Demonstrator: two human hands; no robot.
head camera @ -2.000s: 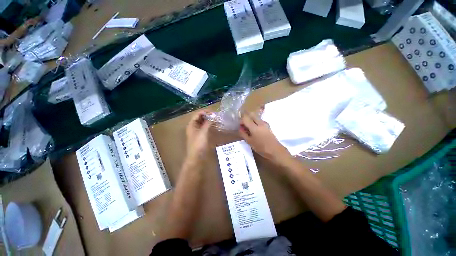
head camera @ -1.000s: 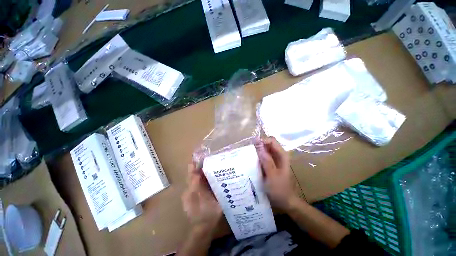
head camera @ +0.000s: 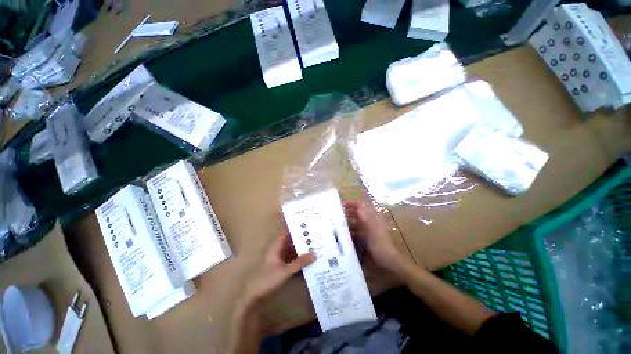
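Note:
A white retail box (head camera: 333, 276) stands out in front of me at the lower middle, its top end inside the mouth of a clear poly bag (head camera: 322, 155). The bag spreads away from me towards the belt. My left hand (head camera: 280, 266) holds the box's left edge, thumb on its printed face. My right hand (head camera: 367, 231) is at the box's upper right edge, fingers partly hidden behind it. A shiny white stack of poly bags (head camera: 415, 148) lies to the right. Unbagged boxes (head camera: 135, 249) lie to the left on the cardboard sheet (head camera: 256, 180).
Boxes, some bagged (head camera: 183, 117), lie on the dark green conveyor belt (head camera: 235, 104) beyond. A green crate (head camera: 498, 276) with clear bags is at lower right. Patterned boxes (head camera: 578, 59) are far right, a white tub (head camera: 28, 318) far left.
The bag has gone from between both hands onto the box's top end. My left hand has shifted down the box's left side. Boxes on the belt have moved left in view.

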